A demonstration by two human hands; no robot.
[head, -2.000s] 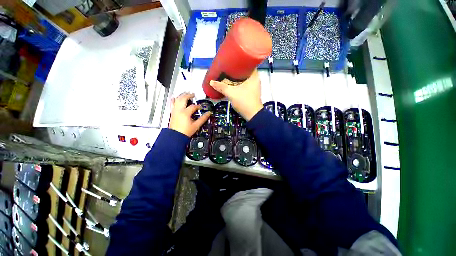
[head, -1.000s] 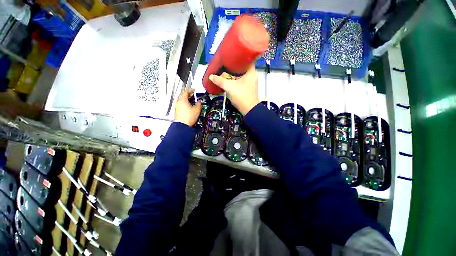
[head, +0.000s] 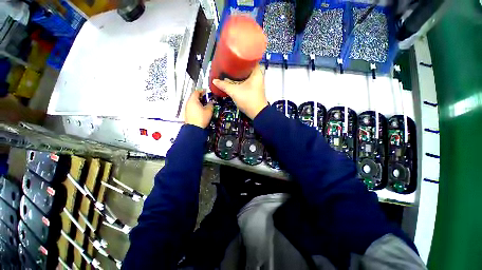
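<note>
My right hand is closed around the red bottle, which is tilted with its lower end down at the left end of the row. My left hand is beside that end, fingertips at the top of the leftmost black housing; whether it grips anything is hidden. Several open black housings stand side by side, with green boards and round discs with pale centres. My right sleeve covers part of the middle ones. The bottle's tip is hidden.
Blue bins with silver grains stand along the back. A white control box with a red button is at left. Closed black units with white cables lie at lower left. A green conveyor belt runs at right.
Compared with two seconds ago, my left hand has drawn its spread fingers together at the row's left end. The red bottle stands more upright and further left. The whole view has shifted.
</note>
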